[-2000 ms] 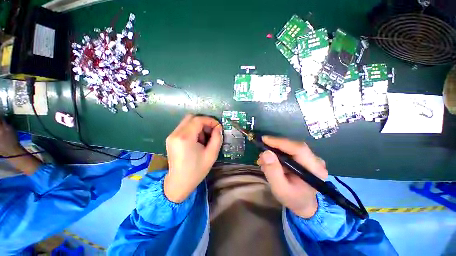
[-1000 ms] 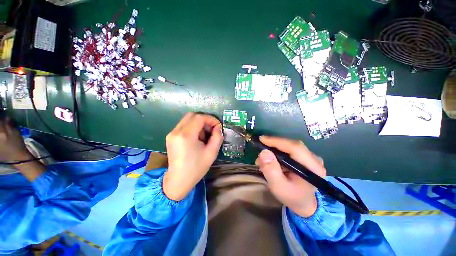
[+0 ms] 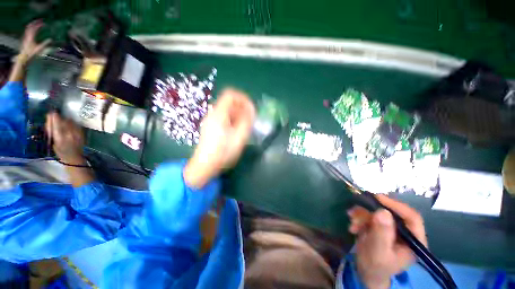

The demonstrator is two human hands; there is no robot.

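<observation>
My left hand [image 3: 226, 127] is raised over the bench, blurred, with its fingers curled. A blurred green-and-silver circuit board [image 3: 271, 117] is at its fingertips and appears held there; the exact grip and any lead are too blurred to see. My right hand [image 3: 389, 234] grips the black soldering iron [image 3: 415, 244], its thin tip pointing up and left, near a second circuit board [image 3: 314, 145] lying on the bench. A loose overlapping pile of boards [image 3: 395, 169] lies to the right. A tangled heap of white connector leads [image 3: 179, 107] lies behind and left of my left hand.
The black soldering station [image 3: 127, 70] stands at left, with cables running down. A small white-and-red object [image 3: 130, 141] lies near it. A paper sheet [image 3: 470, 192] and dark fan [image 3: 466, 115] are at right. A pale rail [image 3: 293, 46] crosses behind. Another person's hands [image 3: 66, 138] are at left.
The view has tilted up and turned left. My left hand and the worked board have moved away from my body. My right hand has drawn the iron back to the right, off that board.
</observation>
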